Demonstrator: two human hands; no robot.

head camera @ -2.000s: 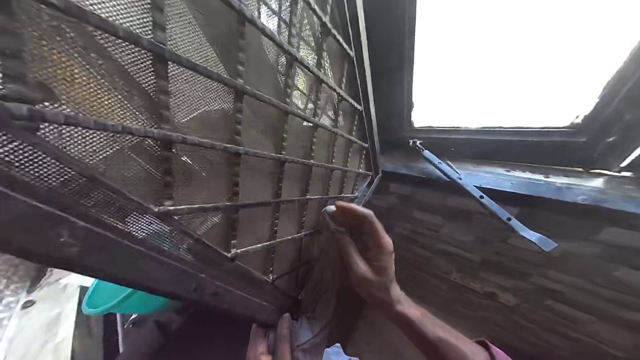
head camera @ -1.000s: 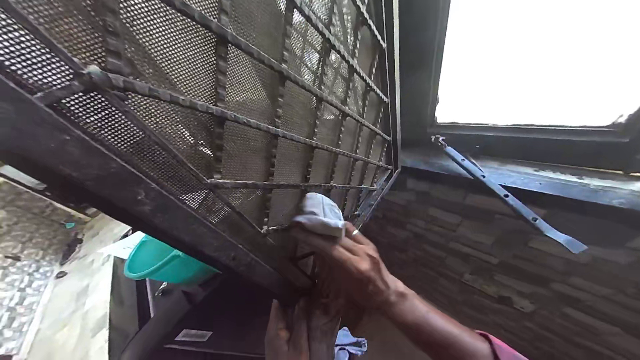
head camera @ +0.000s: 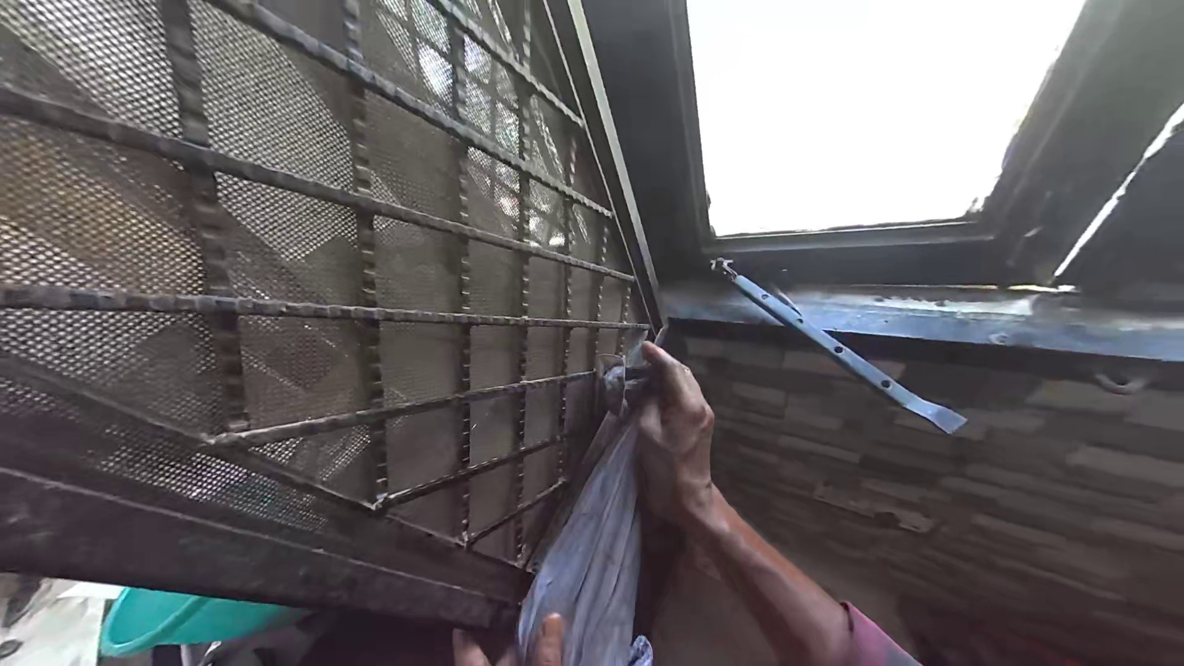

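My right hand [head camera: 677, 430] grips the upper end of a pale cloth [head camera: 592, 555] close to the right edge of a dark metal grille [head camera: 365, 250] backed with wire mesh. The cloth hangs down in long folds beside the grille's lower corner. At the bottom edge of the view my left hand [head camera: 513, 647] shows only its fingers, which lie against the lower part of the cloth; the rest of that hand is out of sight.
A perforated metal window stay [head camera: 838, 350] slants from the dark window frame over the sill [head camera: 925, 319]. Below is a wall with a brick-like pattern [head camera: 851, 472]. A teal plastic basin [head camera: 194, 618] sits at lower left, partly behind the grille's frame.
My right hand has moved from the grille's lower bars to its right edge. The cloth, bunched in that hand a second ago, now hangs down in folds.
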